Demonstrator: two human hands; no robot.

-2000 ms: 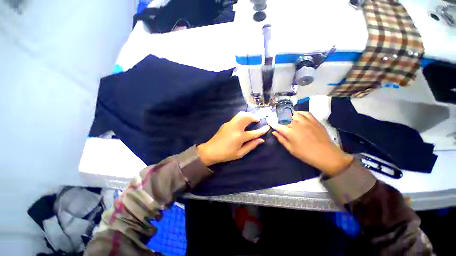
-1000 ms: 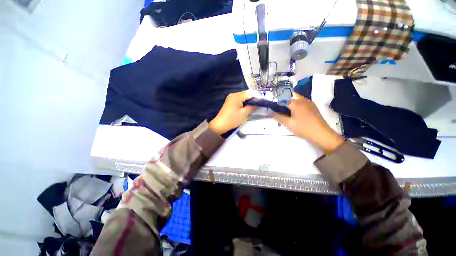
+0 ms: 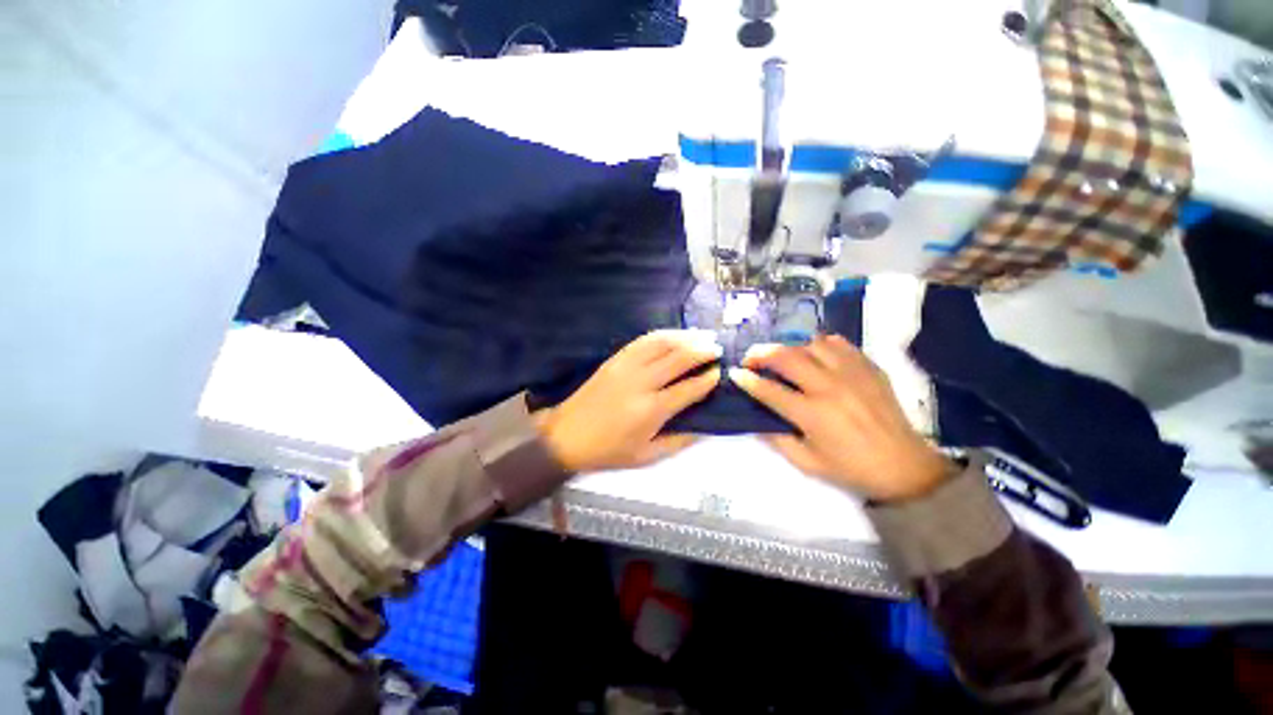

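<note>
The dark navy garment panel (image 3: 461, 266) lies left of the needle, and its near part runs under both hands in front of the presser foot. My left hand (image 3: 635, 398) presses the cloth, fingertips just left of the foot. My right hand (image 3: 831, 412) holds the cloth's folded near edge, fingertips almost meeting the left ones. The presser foot area (image 3: 744, 310) is brightly lit, and the foot is hard to make out. The bluish-grey foot attachment (image 3: 800, 316) is right of the needle, above my right fingertips.
The white machine head (image 3: 894, 105) with a blue stripe stands behind the hands, checked cloth (image 3: 1103, 140) around its arm. Dark cut pieces (image 3: 1054, 405) and slim snips (image 3: 1036, 492) lie right. Grey-black cloth pieces (image 3: 175, 524) are heaped below left, near a blue plastic crate (image 3: 436, 615).
Both hands have come nearer the wearer from the foot. The narrow bunched edge held up between them is now lowered and spread flatter, covering more of the table in front.
</note>
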